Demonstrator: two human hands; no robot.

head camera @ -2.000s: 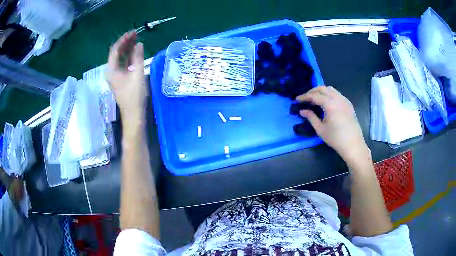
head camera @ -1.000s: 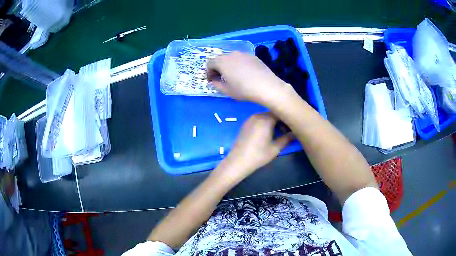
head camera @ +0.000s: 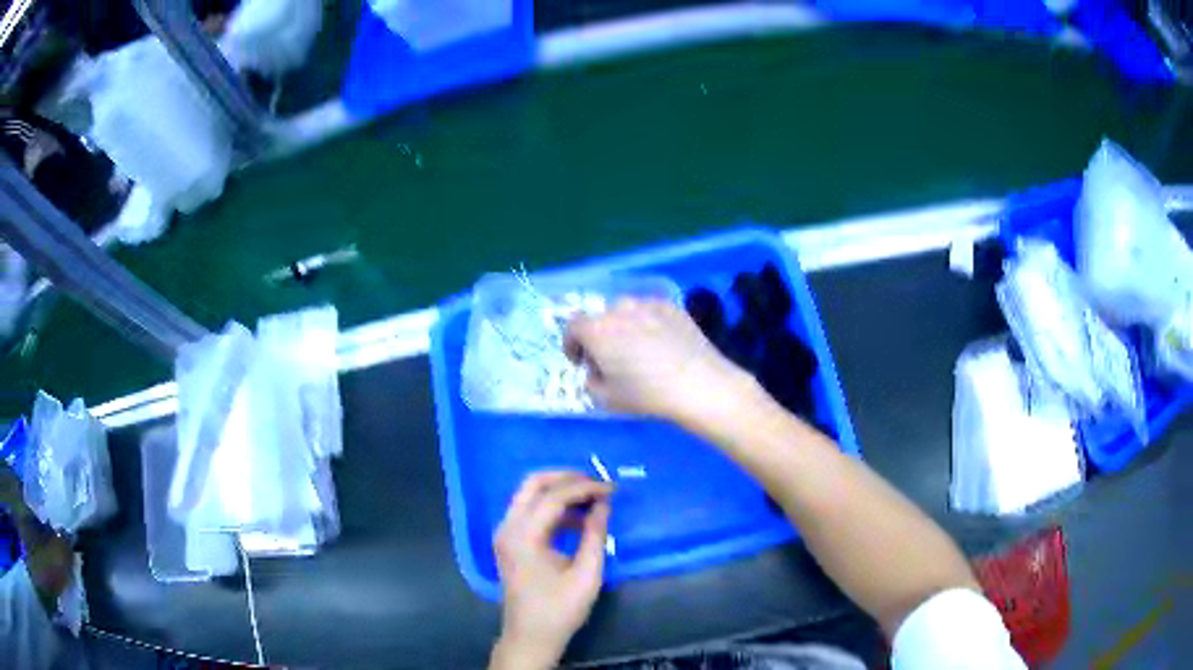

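Observation:
My left hand (head camera: 552,556) is over the front left part of the blue tray (head camera: 491,571). Its thumb and fingertips are pinched together on a small dark piece, seemingly a black housing (head camera: 589,497), partly hidden and blurred. My right hand (head camera: 650,363) reaches into the clear parts box (head camera: 495,397) of white wire leads (head camera: 534,343). Its fingertips are down among the leads, and whether they grip one cannot be told. Black housings (head camera: 775,353) lie in the tray's right part, partly behind my right forearm. Short white sleeves (head camera: 632,471) lie on the tray floor.
A dark piece with pale leads (head camera: 309,268) lies on the green belt (head camera: 589,157). Bagged white stock (head camera: 255,445) stands left of the tray. A white stack (head camera: 1010,432) and a blue bin of bags (head camera: 1138,432) are at the right. A red stool (head camera: 1027,596) is below.
The view has tilted up, showing more belt. My left hand has moved from the housings to the tray's front left. My right hand went from the housings to the lead box and is still there.

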